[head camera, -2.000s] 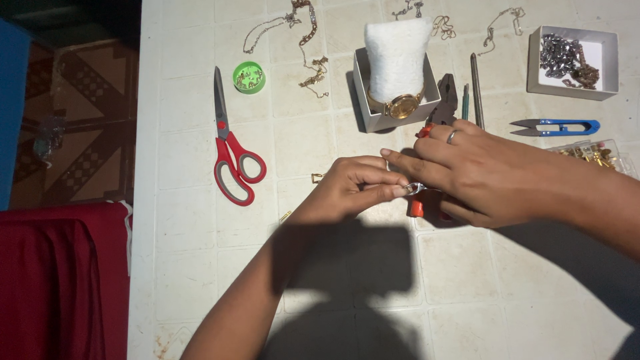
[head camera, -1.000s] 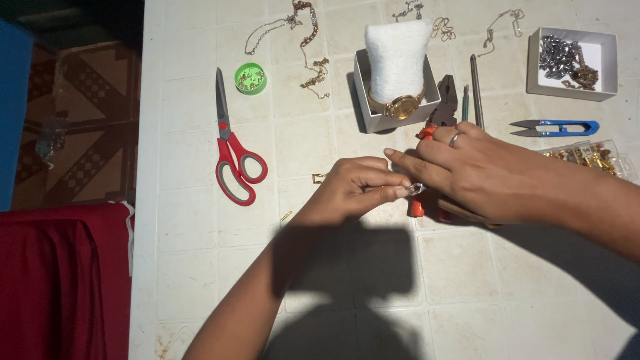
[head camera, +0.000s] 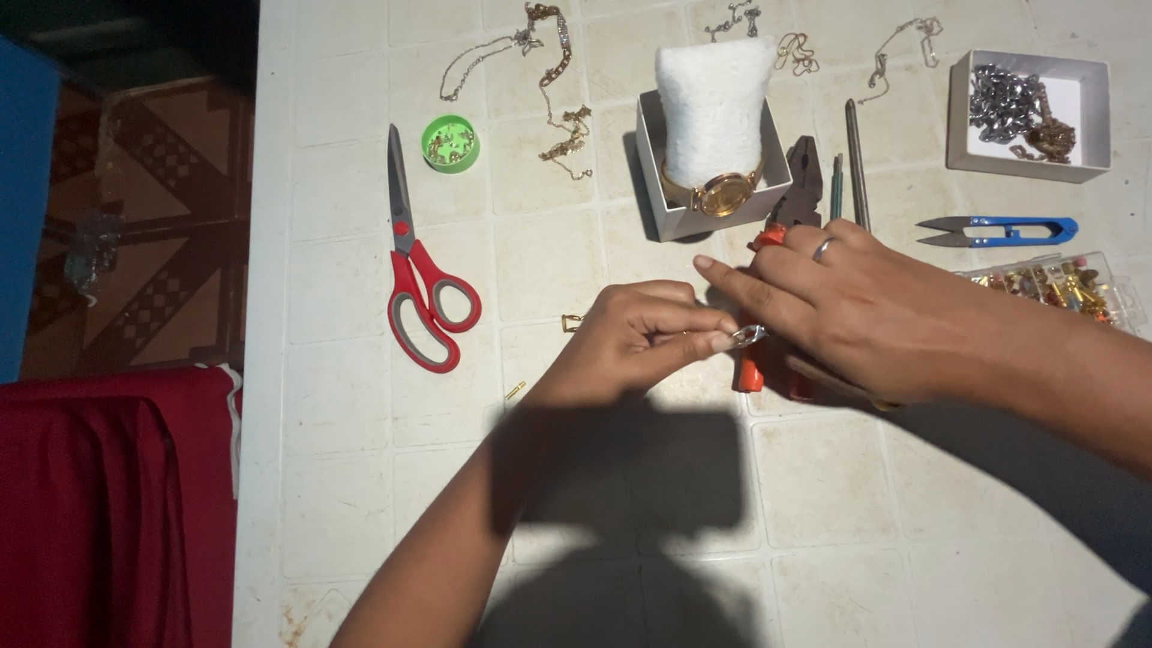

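My left hand (head camera: 661, 337) pinches a small shiny silver-coloured metal piece (head camera: 748, 337) between thumb and forefinger. Over it from the right reaches my right hand (head camera: 828, 310), a ring on one finger and the forefinger stretched out; its thumb side is hidden, so what it grips cannot be told. Beneath that hand lie pliers with dark jaws (head camera: 801, 184) and red-orange handles, partly covered. A gold-coloured watch (head camera: 725, 194) is strapped round a white cushion (head camera: 715, 112) in an open box (head camera: 670, 222), just above the hands.
Red-handled scissors (head camera: 421, 270), a green lid of small pieces (head camera: 451, 144) and chains (head camera: 562, 135) lie left and above. On the right are blue thread snips (head camera: 1008, 231), a box of chains (head camera: 1026, 166), a metal rod (head camera: 857, 162) and a clear case of findings (head camera: 1071, 288).
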